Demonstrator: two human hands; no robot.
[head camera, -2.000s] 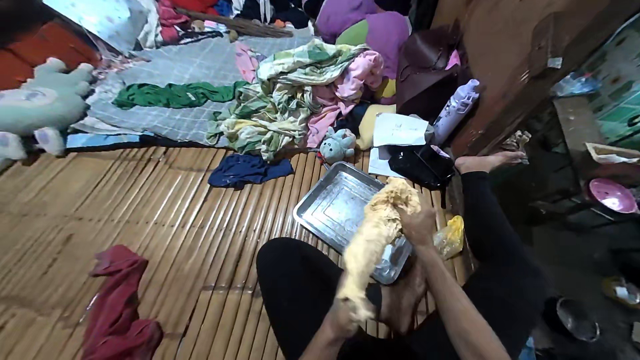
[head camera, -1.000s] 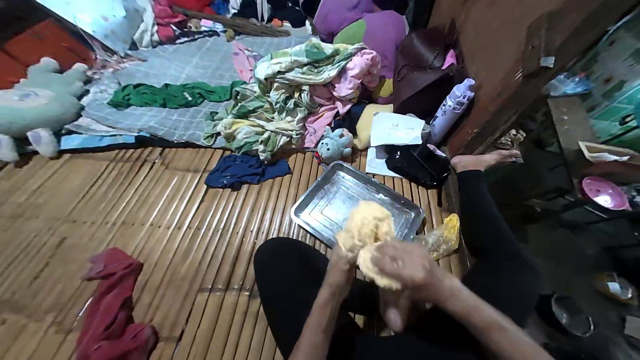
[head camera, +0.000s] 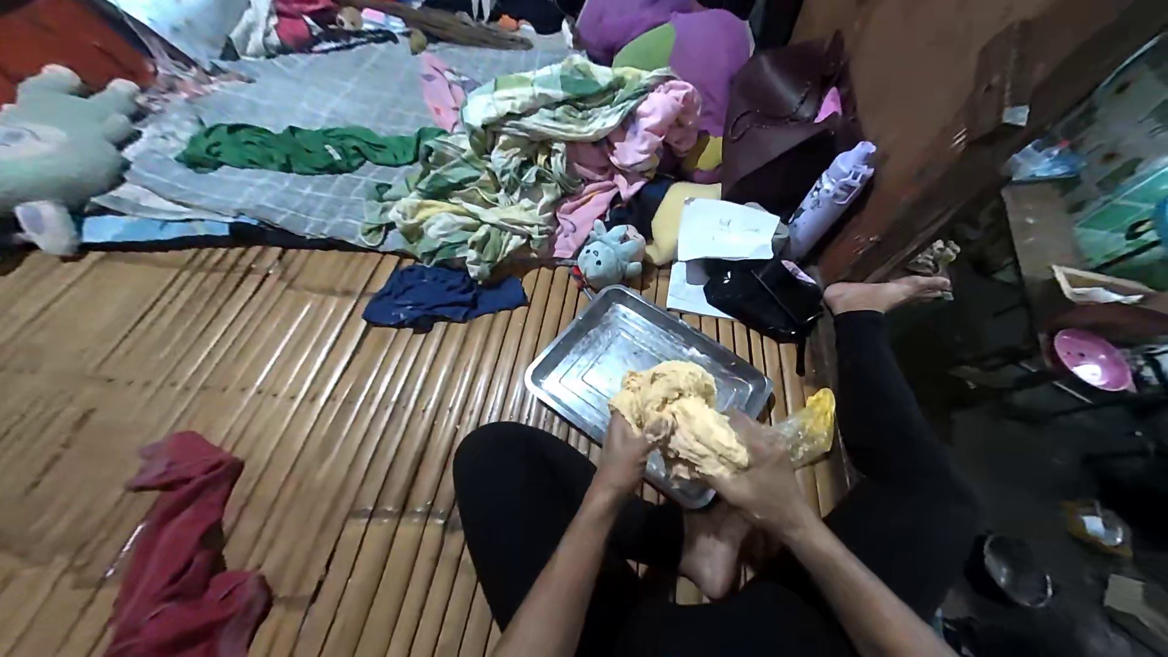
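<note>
A lump of pale yellow dough (head camera: 680, 411) is held in both hands above the near part of a rectangular metal tray (head camera: 593, 351). My left hand (head camera: 628, 452) grips the dough's left side. At its right end, my right hand (head camera: 757, 461) is closed around the dough. The tray lies on the bamboo slat floor in front of my crossed legs. Just right of the tray and my right hand is a yellowish clear plastic bag (head camera: 810, 429). Parts of the fingers are hidden by the dough.
Beyond the tray lie a navy cloth (head camera: 443, 297), a small plush toy (head camera: 610, 255), papers (head camera: 725, 230), a black pouch (head camera: 765, 297) and a lilac bottle (head camera: 830, 196). A red cloth (head camera: 187, 538) lies at the left. Rumpled bedding (head camera: 511, 173) covers the mat behind.
Two seconds ago the dough hung stretched long between my hands. One second ago it was bunched up close to me; now it is a thick lump held over the tray.
</note>
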